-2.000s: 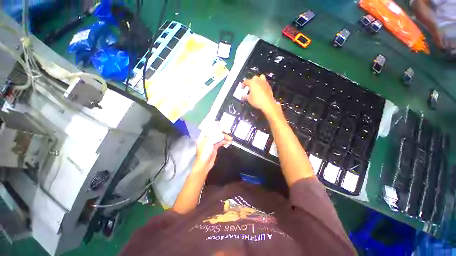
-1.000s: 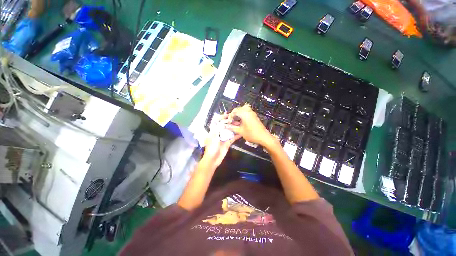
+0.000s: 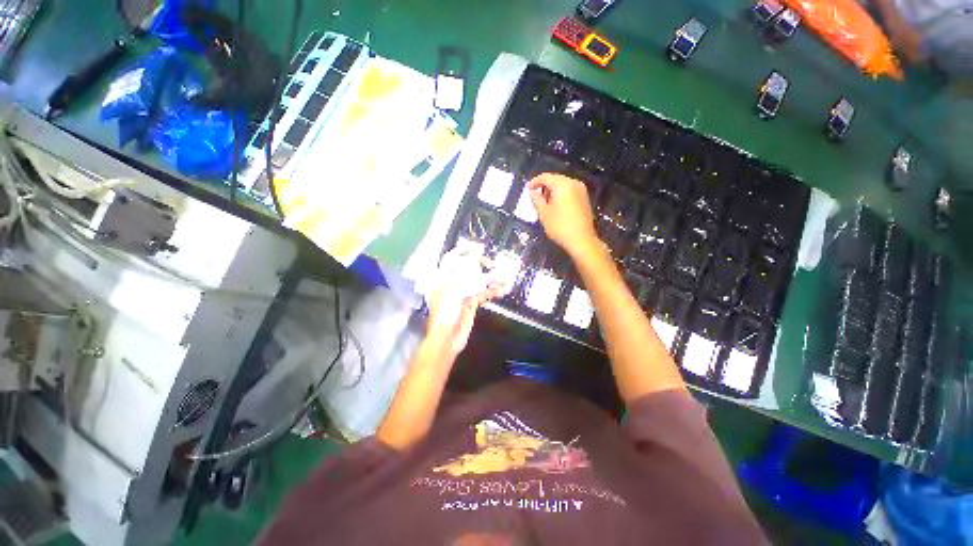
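A large black blister tray (image 3: pixel 640 160) of dark phone parts lies on the green bench in front of me. Several white pieces (image 3: pixel 700 355) lie in its near row, and one white piece (image 3: pixel 495 186) lies in the row above at the left. My right hand (image 3: pixel 565 213) is over that upper row, its fingertips at another white piece (image 3: pixel 527 202), which they pinch or press. My left hand (image 3: pixel 461 290) is at the tray's near left corner, holding a small white bundle (image 3: pixel 461 269). The bundle is blurred and overexposed.
Sticker sheets (image 3: pixel 363 149) and a dark phone part (image 3: pixel 450 93) lie left of the tray. A second blister tray (image 3: pixel 883 320) is at the right. Small handsets (image 3: pixel 772 95), a red-and-yellow device (image 3: pixel 585 43) and an orange bag (image 3: pixel 848 34) lie beyond. A grey-white machine (image 3: pixel 149 352) stands at left.
My right hand has moved from beside my left hand up to the second pocket of the upper row, where a white piece now shows. The view has shifted slightly.
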